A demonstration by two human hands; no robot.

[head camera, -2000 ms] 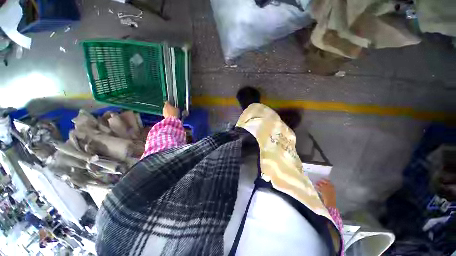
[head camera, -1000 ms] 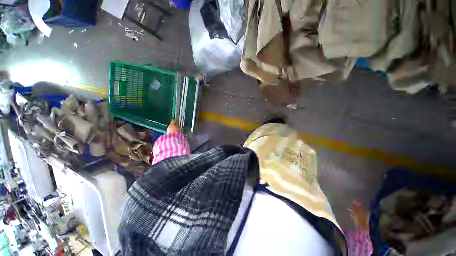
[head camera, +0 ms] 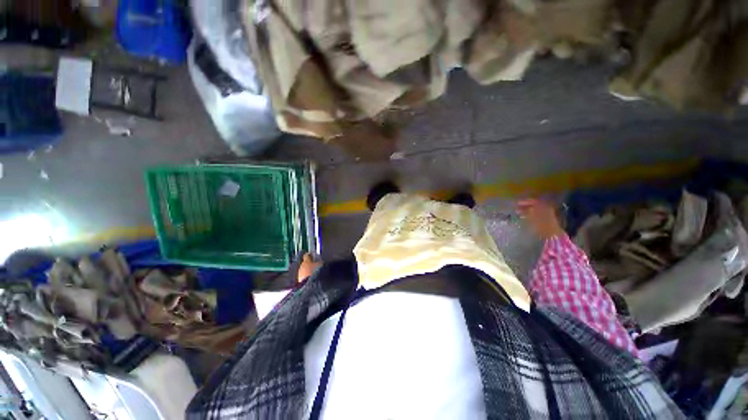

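Note:
An empty-looking green crate [head camera: 225, 217] sits on the hand trolley at the left, with a small pale tag inside. The grey trolley handle [head camera: 313, 209] stands along the crate's right side. My left hand [head camera: 307, 267] is small and partly hidden by my plaid garment; it is closed at the near end of the handle. My right hand [head camera: 541, 217] is held out at the right over the floor, slightly blurred, with its fingers apart and nothing in it.
Beige cloth bundles [head camera: 394, 41] hang or lie along the top. A grey-white sack [head camera: 242, 119] lies at their left. Blue crates with bundles [head camera: 172, 299] stand near left; more bundles [head camera: 689, 246] lie at right. A small stand [head camera: 123, 90] and blue bin [head camera: 152, 29] are far left.
The view has turned, and the beige cloth and sack have shifted left in it. My right hand has risen from low right to mid-height. My left hand stays at the trolley handle.

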